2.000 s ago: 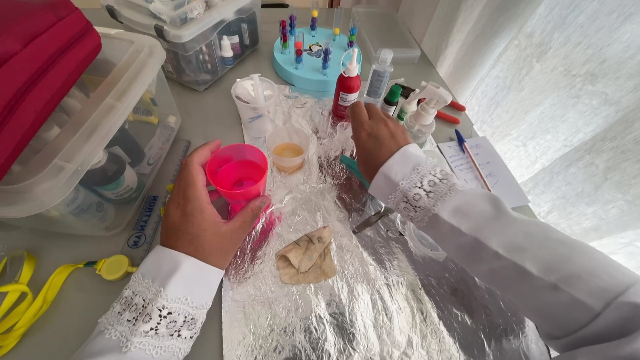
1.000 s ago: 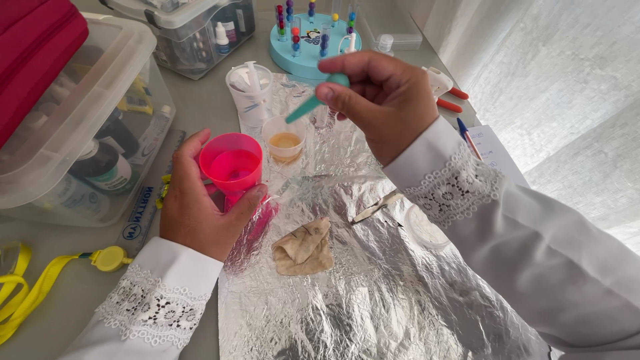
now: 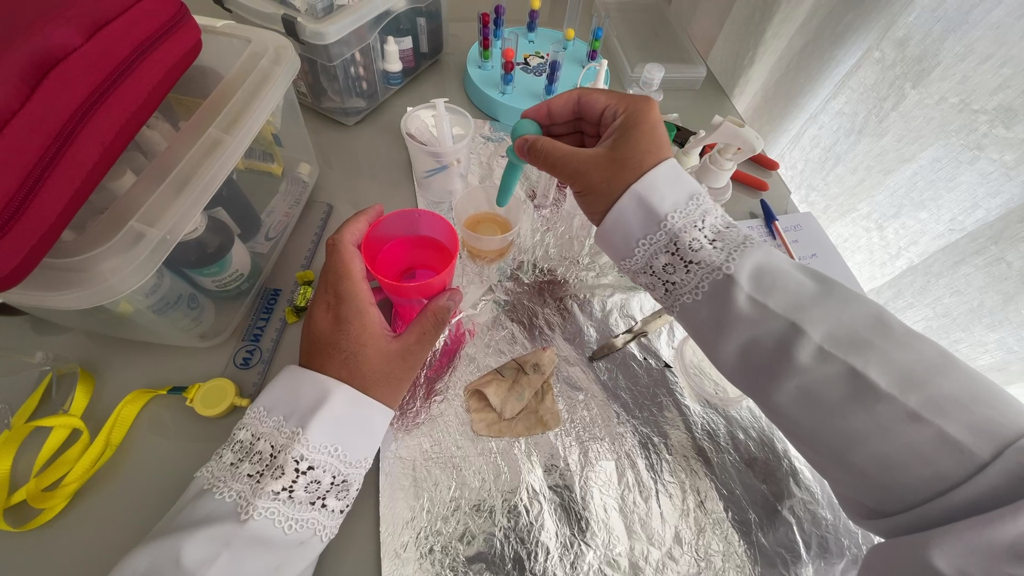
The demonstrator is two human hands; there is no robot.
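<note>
My left hand is wrapped around a translucent pink plastic cup with liquid in it, over the left edge of the aluminium foil. Between thumb and fingers of my right hand is a teal plastic dropper, its bulb up and its tip down. The tip hangs near the rim of a small clear cup holding amber liquid. Behind that cup stands a white translucent cup with a syringe and other small items. A folded beige cloth lies on the foil in front of the cups.
Lidded plastic bins with bottles stand at left, a red zip case on top. A ruler and yellow lanyard lie nearby. A teal round stand with beaded tubes is behind; at right are tweezers, a spray bottle and a pen.
My right hand has risen from beside the red bottle and now holds the teal dropper upright near the small cup; one second ago the dropper was slanted. My left hand still holds the pink cup.
</note>
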